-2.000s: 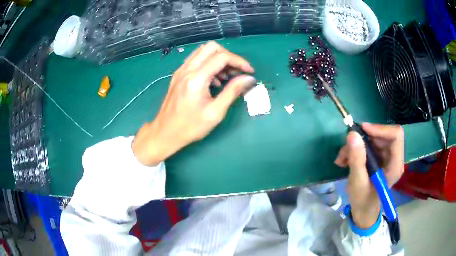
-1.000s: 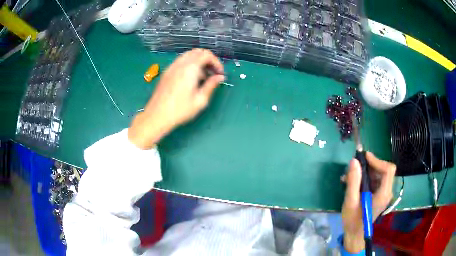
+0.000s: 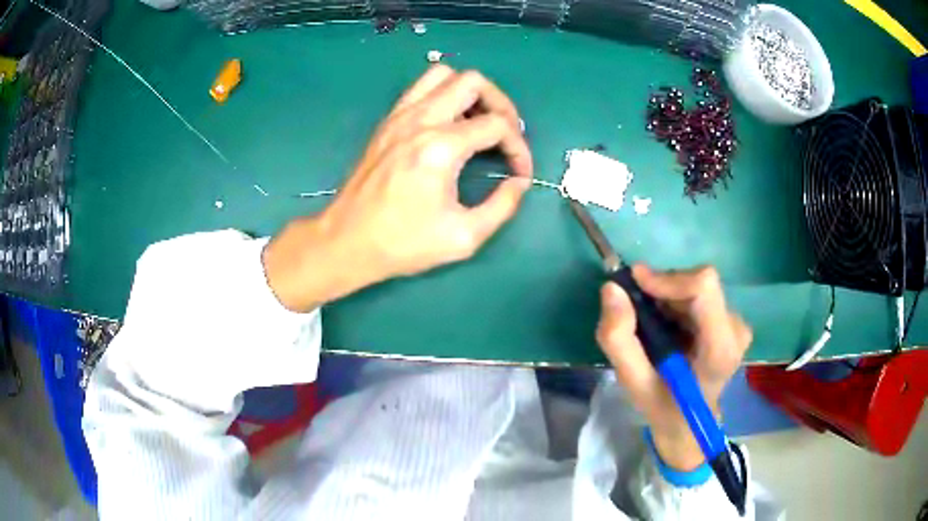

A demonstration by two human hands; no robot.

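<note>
A small white-looking circuit board (image 3: 597,180) lies on the green mat. My left hand (image 3: 432,173) pinches thin solder wire (image 3: 546,184) between thumb and index finger; its end reaches the board's left edge. My right hand (image 3: 672,346) holds the soldering iron (image 3: 684,392) like a pen. The iron's tip is at the board's lower left corner, beside the solder end; whether they touch is too small to tell. A tiny silver part (image 3: 642,206) lies just right of the board.
Dark red components (image 3: 698,132) lie piled right of the board, near a white bowl (image 3: 742,78) of small silver parts. A black fan (image 3: 861,198) stands at the right. Stacked blister trays (image 3: 611,22) line the back, another (image 3: 39,153) is at left. An orange lump (image 3: 227,80) lies back left.
My right hand has moved the iron left from the red pile to the board. My left hand has brought the solder wire to the board. The camera view has shifted.
</note>
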